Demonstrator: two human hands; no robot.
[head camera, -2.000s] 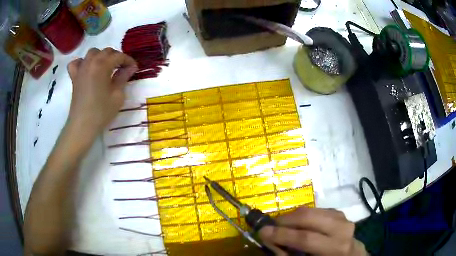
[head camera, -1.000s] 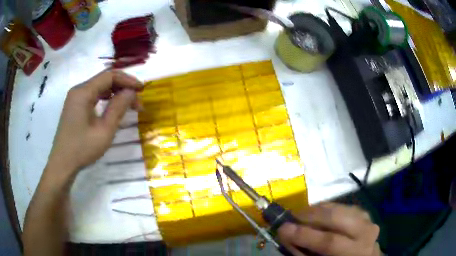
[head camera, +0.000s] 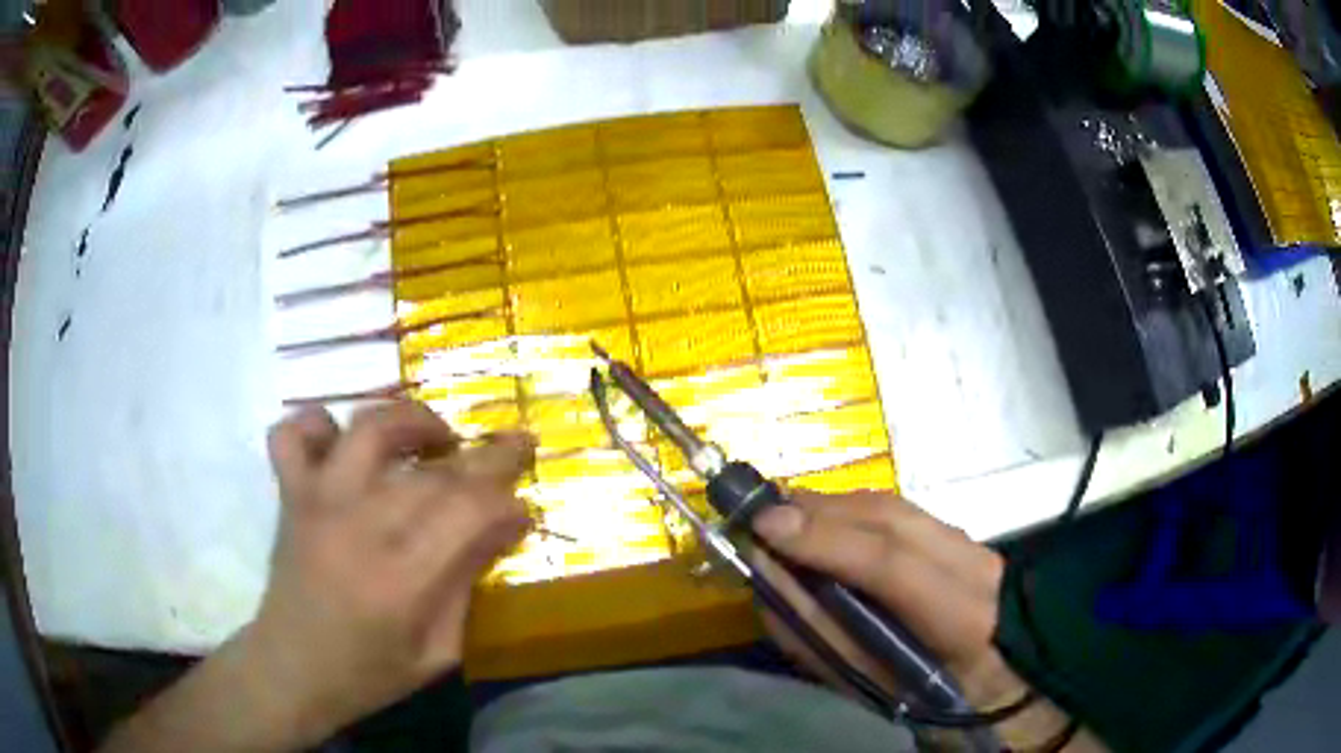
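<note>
The amber heater sheet (head camera: 677, 250) lies in front of me, its near part bending down over the bench edge. Dark red lead wires (head camera: 331, 294) stick out past its left edge. My left hand (head camera: 390, 537) is over the sheet's lower left, fingertips pinched; a short thin lead wire (head camera: 553, 534) pokes out from them, and the rest is hidden by the fingers. My right hand (head camera: 897, 566) holds the black-handled soldering iron (head camera: 735, 486), its tip over the sheet's middle; I cannot tell if it touches. The curved feed tube (head camera: 633, 449) runs beside the iron.
A red wire bundle (head camera: 385, 52) lies at top left, near red containers (head camera: 74, 88). A cardboard box (head camera: 662, 18) is at the top. A yellowish solder tub (head camera: 890, 81), a green spool (head camera: 1162, 44), a long black unit (head camera: 1088, 265) and more amber sheet (head camera: 1279, 133) are at right.
My left hand has moved from the wire bundle down to the sheet's lower left. My right hand still holds the iron. The view has shifted, so the bench things appear higher.
</note>
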